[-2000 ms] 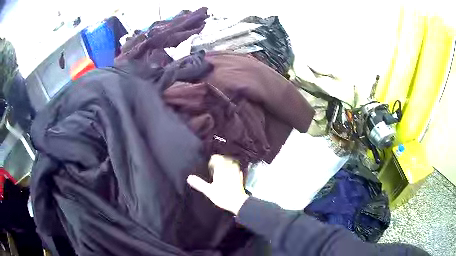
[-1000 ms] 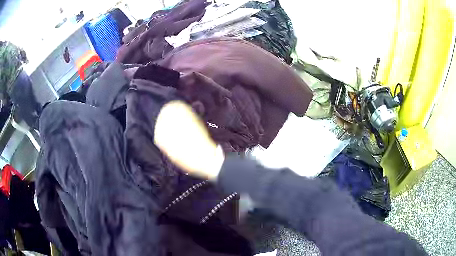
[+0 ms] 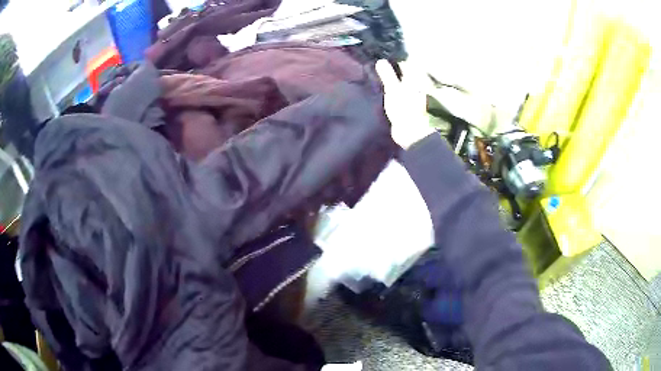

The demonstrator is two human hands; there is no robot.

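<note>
A large dark purple-black jacket [image 3: 123,217] lies bunched at the left and centre. One smooth panel of it stretches up to the right to my right hand [image 3: 406,105], which grips its edge; the fingertips are partly hidden and overexposed. My left hand is not in view. Matt maroon-brown garments [image 3: 290,65] are heaped behind the jacket. A navy piece with white stitched lines [image 3: 279,264] shows below the panel. A whitish plastic bag [image 3: 384,232] lies beside my right forearm.
A blue crate [image 3: 132,29] and red piece [image 3: 101,69] stand at upper left. A silver-black motor [image 3: 525,170] and yellow box [image 3: 572,224] are at right. A dark plastic bag with blue items [image 3: 438,297] is beneath my forearm, on speckled floor [image 3: 601,311].
My right hand has moved up and to the right from over the jacket, drawing a dark panel across the brown heap. The whitish bag has shifted left and is more crumpled.
</note>
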